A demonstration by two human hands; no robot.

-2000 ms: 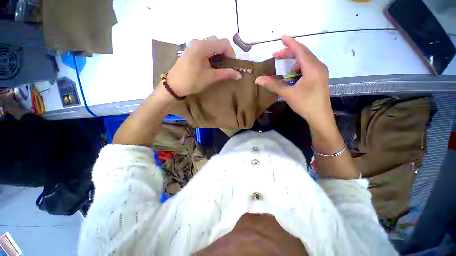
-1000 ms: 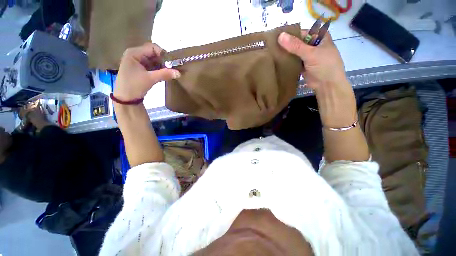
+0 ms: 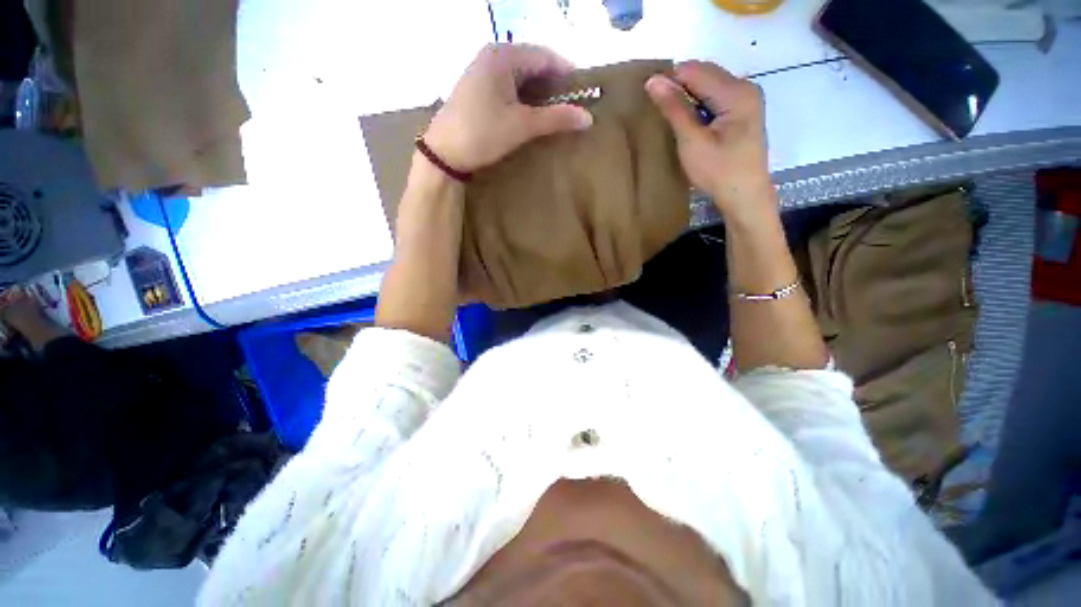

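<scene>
A brown fabric panel [image 3: 557, 225] with soft folds hangs from my hands over the table's front edge. A short stretch of its silvery metal zip [image 3: 577, 95] shows near the top; the rest is hidden by my left hand. My left hand [image 3: 504, 113] grips the panel's upper left part, thumb on the cloth by the zip. My right hand [image 3: 717, 125] pinches the top right corner. A small dark part of the thread snips [image 3: 704, 113] shows in my right hand; their blades are not clearly visible.
A smartphone [image 3: 910, 65] lies at the table's back right. Brown cloth [image 3: 160, 95] lies at the left. A blue bin [image 3: 279, 379] stands below the table. Brown zipped pieces [image 3: 895, 308] are piled at my right. A person's dark sleeve [image 3: 107, 415] is at far left.
My left hand has moved right along the zip from its pull end and now covers most of it. The snip blades, clearly seen a second ago, are now mostly hidden. The view has shifted.
</scene>
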